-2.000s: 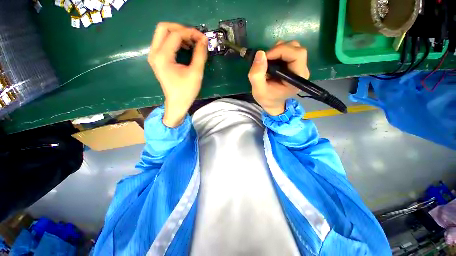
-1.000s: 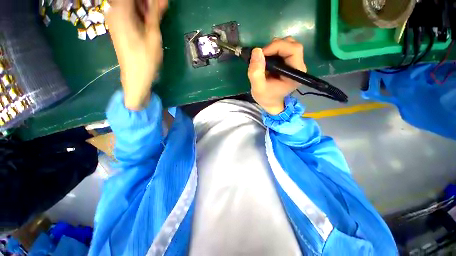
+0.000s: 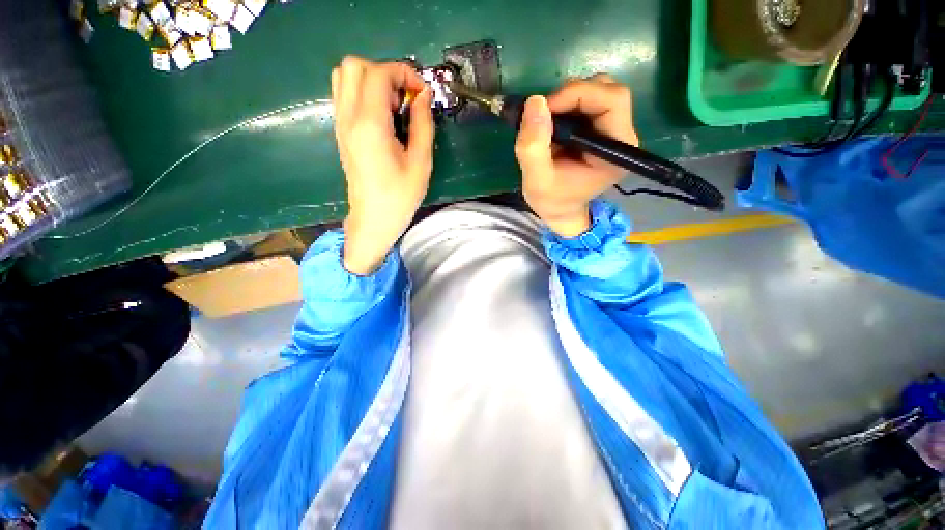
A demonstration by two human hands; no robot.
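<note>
The dark fixture (image 3: 477,68) lies on the green mat, with a small white-silver module (image 3: 442,89) seated in it. My left hand (image 3: 385,140) is at the fixture's left side, thumb and fingertips pinching a small part (image 3: 410,96) with an orange-gold edge against the module's left side. Solder wire (image 3: 223,131) trails left from that hand over the mat; its end is hidden. My right hand (image 3: 575,140) holds the black soldering iron (image 3: 637,158) like a pen, its metal tip pointing left at the module's right side. Whether the tip touches cannot be told.
Several loose white-and-gold parts (image 3: 192,31) lie at the upper left. Stacked clear blister trays (image 3: 64,124) stand at the left edge. A green plastic tray (image 3: 762,110) at the upper right holds a round brownish pot (image 3: 815,54). Black cables (image 3: 862,101) cross its right side.
My left hand, over the pile of loose parts a second ago, is back at the fixture with a small part in its fingertips. My right hand and the iron have barely moved.
</note>
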